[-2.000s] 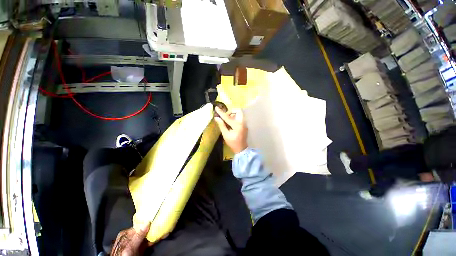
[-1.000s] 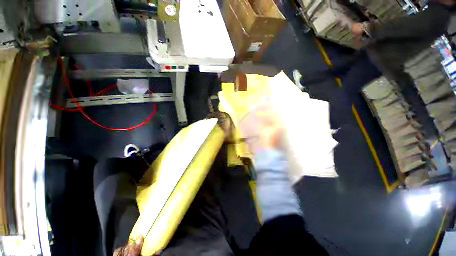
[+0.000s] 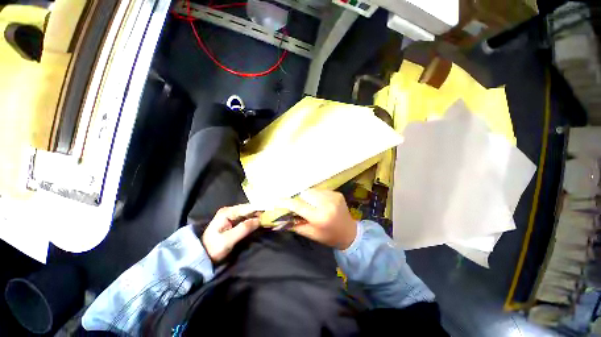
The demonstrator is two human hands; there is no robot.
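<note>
A yellow panel piece [image 3: 316, 148], washed out white on top, lies across my lap, with folded yellow layers under its lower right edge. My left hand [image 3: 230, 230] pinches its near corner. My right hand [image 3: 324, 216] is on the same near end, close beside my left hand, fingers closed on the edge. A small silvery thing shows under the right fingers, too small to name. A dark brown tab [image 3: 383, 117] shows at the far right corner of the piece.
On the right lies a yellow panel stack [image 3: 471, 89] with grey-white sheets [image 3: 448, 178] and a brown tab on it. The machine arm [image 3: 125, 125] is at left. A cardboard box [image 3: 495, 20], red hose [image 3: 227, 67] and dark round bin [image 3: 29, 304] also show.
My right hand has come back from the stack to the panel's near end. My left hand has risen into fuller view. The panel lies flatter and more sideways, and the view has shifted.
</note>
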